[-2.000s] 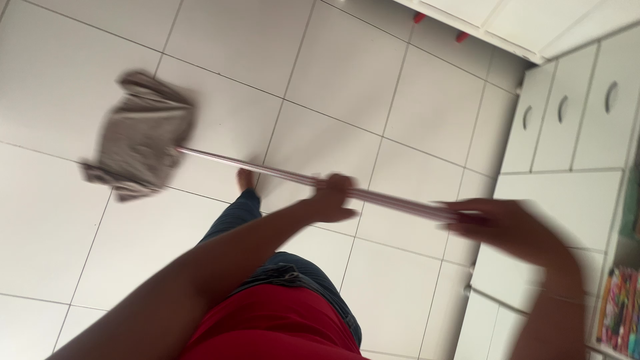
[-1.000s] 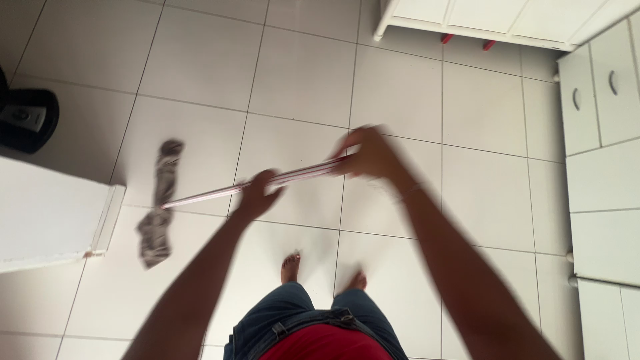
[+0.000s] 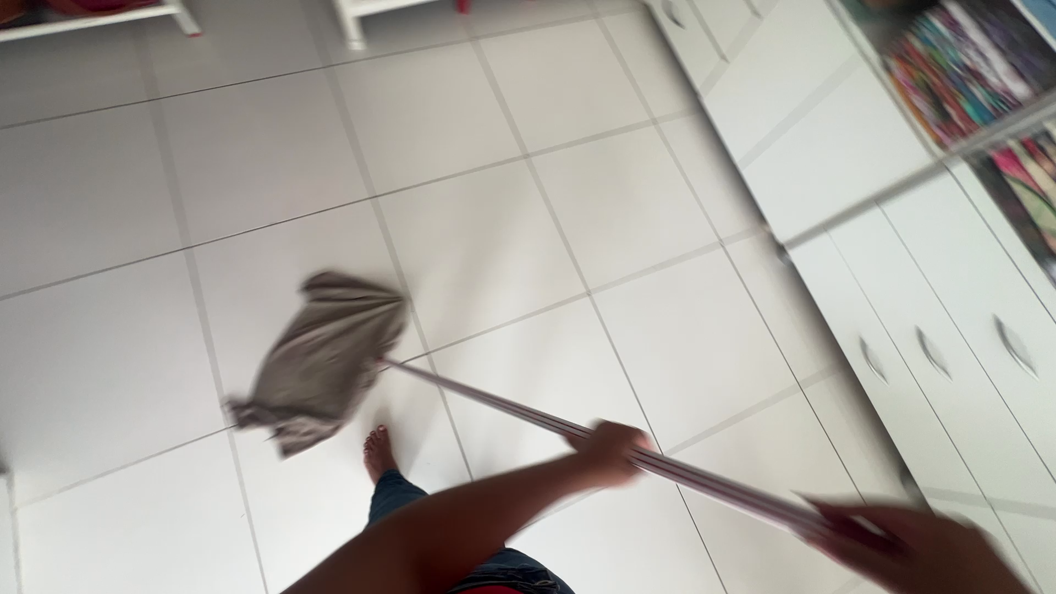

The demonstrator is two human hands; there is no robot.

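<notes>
A long thin pole (image 3: 511, 406) runs from a grey-brown cloth (image 3: 322, 363) on the tiled floor up toward the lower right. My left hand (image 3: 615, 452) is closed around the pole's middle. Nearer its upper end, my right hand (image 3: 899, 540) holds the pole; motion blurs the hand and part of it lies at the frame's lower right edge. The cloth is spread and wrinkled at the pole's lower end, and hides whatever is under it.
White cabinets with drawers (image 3: 932, 355) line the right side, with colourful items (image 3: 965, 74) on their open shelves. White furniture legs (image 3: 351, 25) stand at the top. My bare foot (image 3: 379, 454) is on the floor just below the cloth.
The cloth looked narrow one second ago and now lies spread out. Both hands have kept hold of the pole, which now slants down toward the right. The view has turned and shifted.
</notes>
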